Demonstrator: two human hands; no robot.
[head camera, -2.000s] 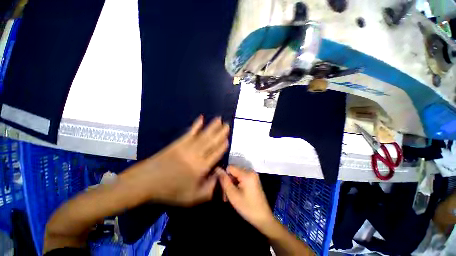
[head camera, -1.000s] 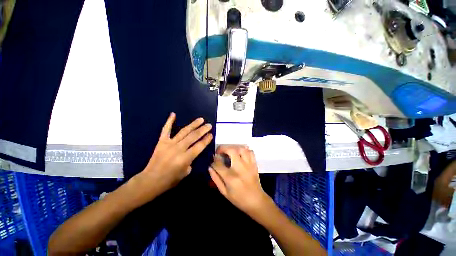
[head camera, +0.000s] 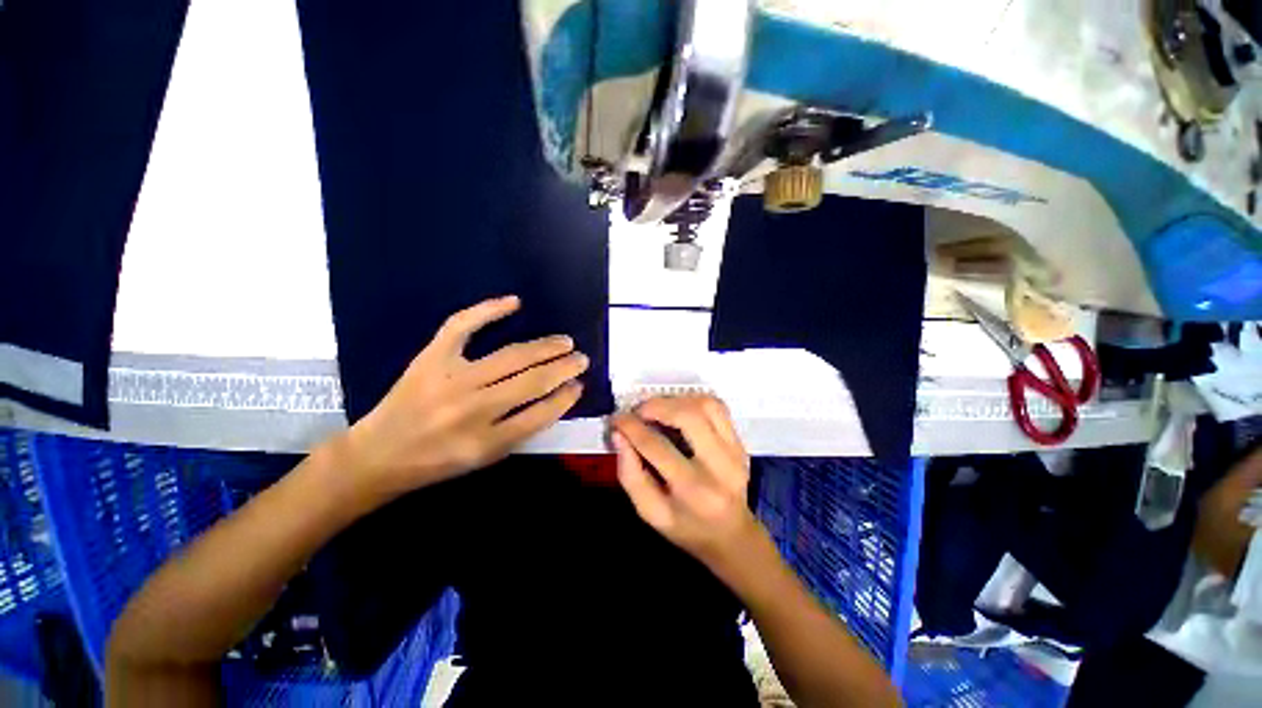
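A long dark fabric panel (head camera: 443, 180) lies on the white table, its right edge beside the needle area of the sewing machine (head camera: 913, 111). My left hand (head camera: 464, 401) lies flat on the panel's near end, fingers spread. My right hand (head camera: 689, 463) is at the panel's near right corner, thumb and fingertips pinched together; whether they hold the cloth edge or a tiny item cannot be told. The presser foot area (head camera: 602, 187) is partly hidden by the machine head. A smaller dark piece (head camera: 824, 277) with a concave edge lies under the machine arm.
Red-handled scissors (head camera: 1052, 390) lie right of the small piece. Another dark panel (head camera: 62, 180) with a pale strip lies at far left. The table's ruler-marked edge (head camera: 222, 390) runs across. Blue crates (head camera: 837, 553) stand below. Part of another person's arm (head camera: 1232, 512) shows at right.
My left hand has flattened on the panel and moved left, away from my right hand. The panel's near end now lies with its corner on the table edge. The view has shifted.
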